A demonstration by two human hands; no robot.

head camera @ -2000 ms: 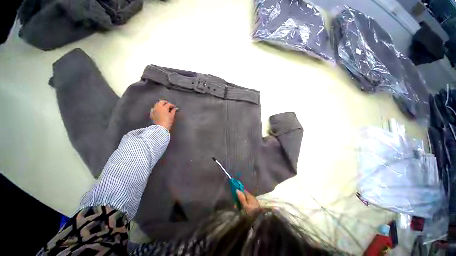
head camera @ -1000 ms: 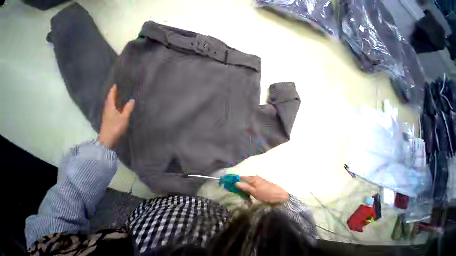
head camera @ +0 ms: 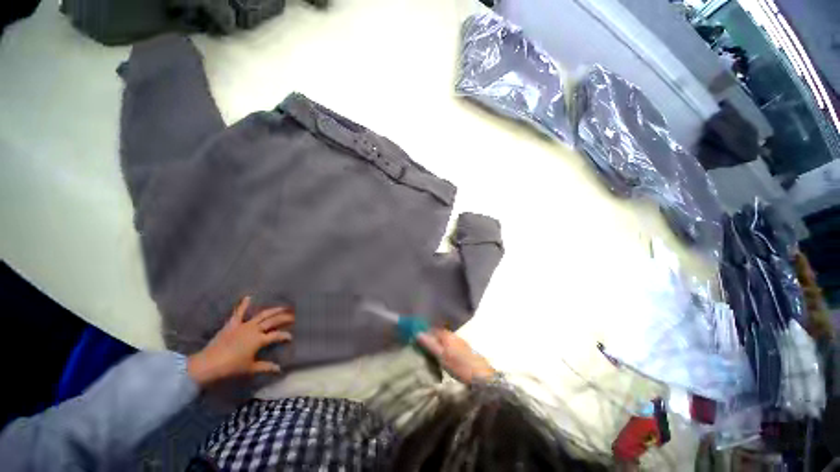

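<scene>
A dark grey jacket (head camera: 267,212) lies spread on the table, its waist belt (head camera: 359,143) and belt buckle (head camera: 366,146) at the far edge. One sleeve (head camera: 170,106) stretches out at the upper left; the other cuff (head camera: 479,230) is folded at the right. My left hand (head camera: 241,348) rests on the near left part of the jacket with its fingers spread, holding nothing. My right hand (head camera: 460,355) holds a teal air blow gun (head camera: 412,328), its blurred nozzle pointing left over the near part of the jacket.
Bagged garments (head camera: 626,138) lie along the far right edge of the cream-white table (head camera: 543,277). Clear polybags (head camera: 682,323) and a red item (head camera: 635,437) are at the right. Dark garments (head camera: 764,277) stand beyond them. A dark grey heap (head camera: 138,18) is at the upper left. Hair blocks the bottom centre.
My left hand has moved from the jacket's left side down to its near edge. The jacket's near part lies differently, and the gun still points left over it. The view has shifted.
</scene>
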